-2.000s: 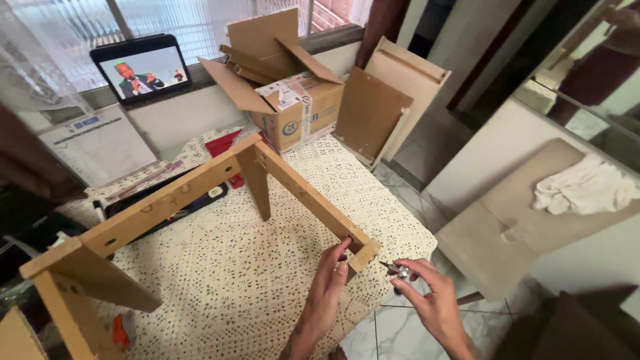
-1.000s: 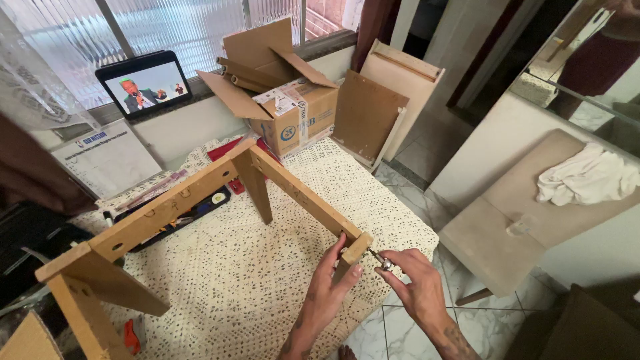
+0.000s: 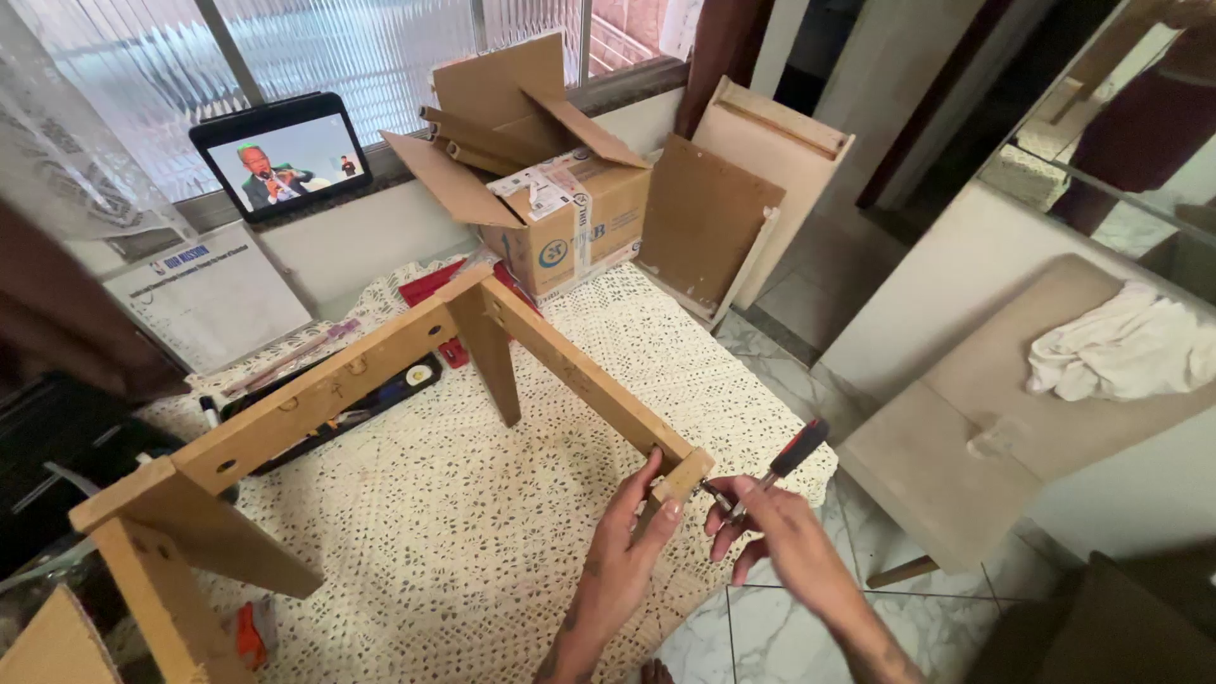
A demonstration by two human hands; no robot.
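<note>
A wooden frame [image 3: 589, 372] with tapered legs stands on a table under a crocheted tablecloth [image 3: 427, 541]. My left hand [image 3: 627, 541] grips the frame's near right corner, thumb and fingers around the end of the wood. Just right of that corner, my right hand [image 3: 760, 527] holds a hand tool with a black and red handle [image 3: 798, 446], which slants up to the right. Its metal part lies among my fingers, close to a small metal fastener at the corner; the exact contact is partly hidden.
An open cardboard box [image 3: 570, 233] stands at the table's back, near a tablet [image 3: 285, 157]. A black tool tray [image 3: 380, 394] lies behind the frame, and an orange object [image 3: 250, 635] lies at lower left. Boards [image 3: 708, 223] lean behind the table. A chair [image 3: 988, 408] holds a white cloth [image 3: 1130, 342].
The black and red handle now shows above my right hand; it was not visible in the earlier frames. My left hand has stayed at the frame's corner.
</note>
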